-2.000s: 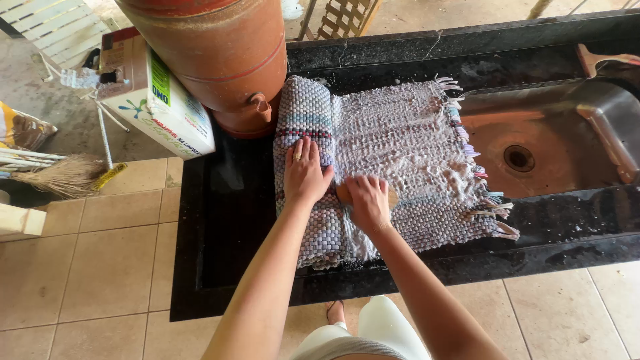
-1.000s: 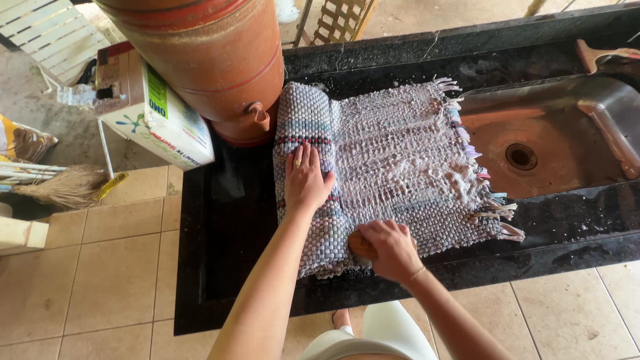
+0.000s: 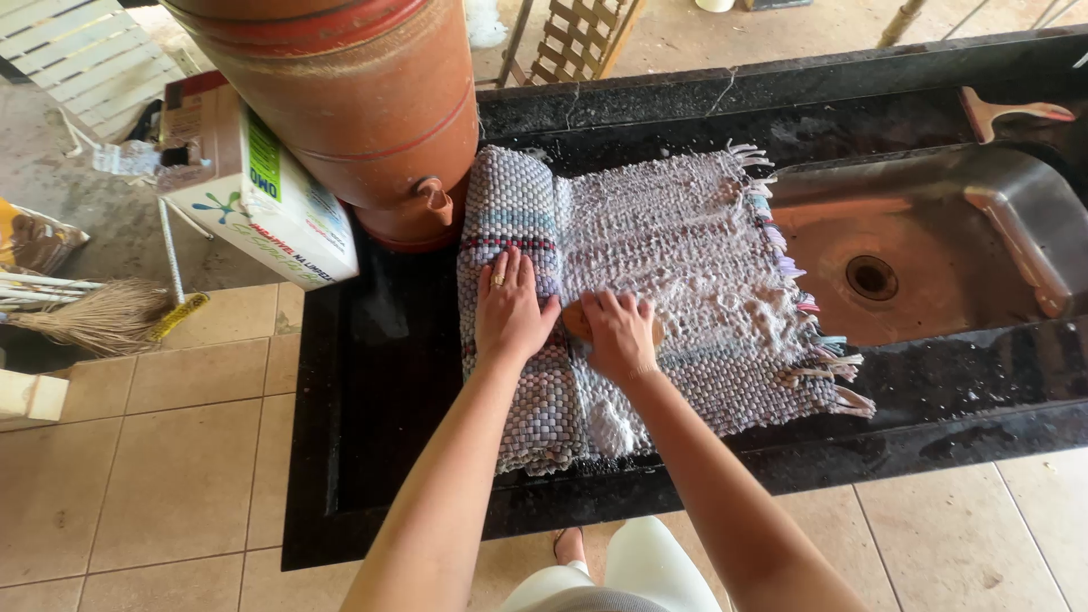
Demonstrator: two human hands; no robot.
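A woven rag rug [image 3: 722, 255] with fringed ends lies on a black stone counter [image 3: 382, 425], its left part folded over in a thick layer. White foam covers much of the single layer, with a clump near the front edge. My left hand [image 3: 512, 310] rests flat on the folded part, fingers spread, a ring on one finger. Just right of the fold, my right hand [image 3: 620, 333] grips a brown oval scrubbing brush [image 3: 578, 321] pressed on the foamy weave; its bristles are hidden.
Behind the fold stands a clay water filter [image 3: 382, 110] with a small spout, beside a detergent box [image 3: 280, 204]. To the right is a steel sink basin [image 3: 935, 255], with a squeegee [image 3: 1011, 112] at its back edge. A straw broom [image 3: 102, 319] lies at the left.
My right hand with the brush has moved from near the rug's front edge back up beside my left hand. A foam clump shows near the front edge. My left hand stays on the fold.
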